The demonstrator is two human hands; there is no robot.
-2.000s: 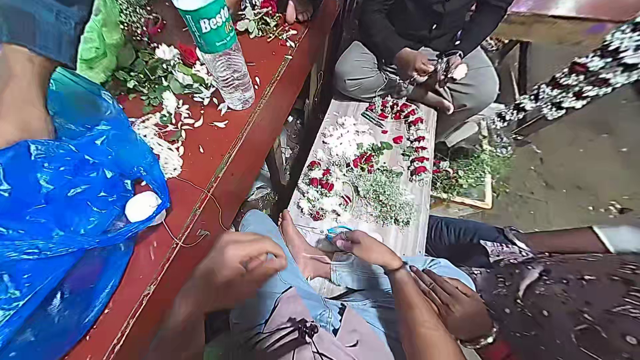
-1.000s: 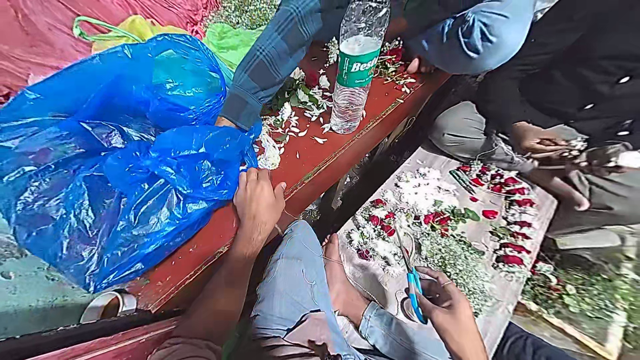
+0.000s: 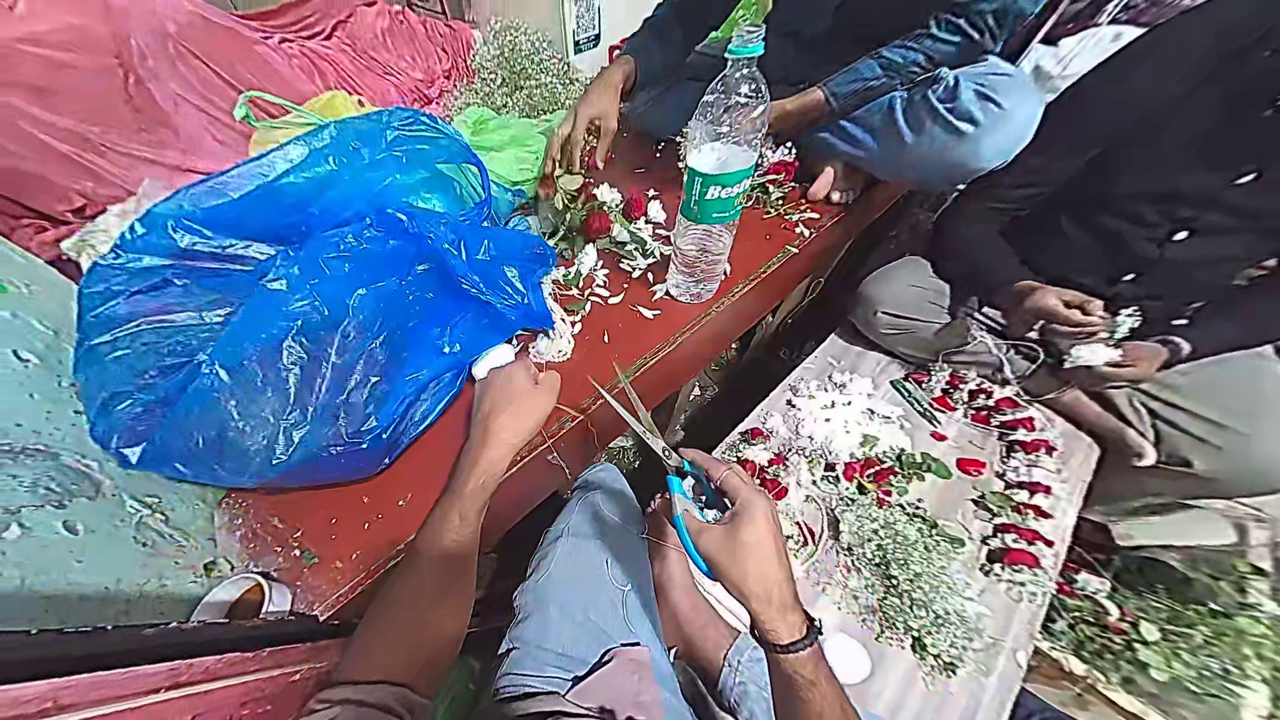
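Observation:
My right hand [image 3: 740, 540] holds scissors by their blue handles [image 3: 683, 515]; the metal blades [image 3: 645, 428] are spread and point up and left, above the red table's edge. My left hand [image 3: 512, 405] is closed at a white round thing [image 3: 493, 360], apparently a ball of thread, beside the blue plastic bag [image 3: 300, 300]; its fingertips are hidden. Thin thread [image 3: 560, 435] hangs near this hand. On the board [image 3: 1030, 620] to the right lie white flowers [image 3: 840, 410], red rose heads [image 3: 970, 466], small white filler flowers [image 3: 900, 560] and a string of red and white flowers [image 3: 1020, 507].
A plastic water bottle [image 3: 715, 180] stands on the red table [image 3: 370, 535] beside roses and loose petals [image 3: 600, 225]. Another person's hand [image 3: 590, 115] rests behind them. At the right, a seated person's hands [image 3: 1090, 335] hold white flowers. Cut greenery [image 3: 1170, 620] lies at lower right.
The view has swung around. My left hand, raised above my lap two seconds ago, is now at the white round thing by the bag. The scissors in my right hand now point toward the table.

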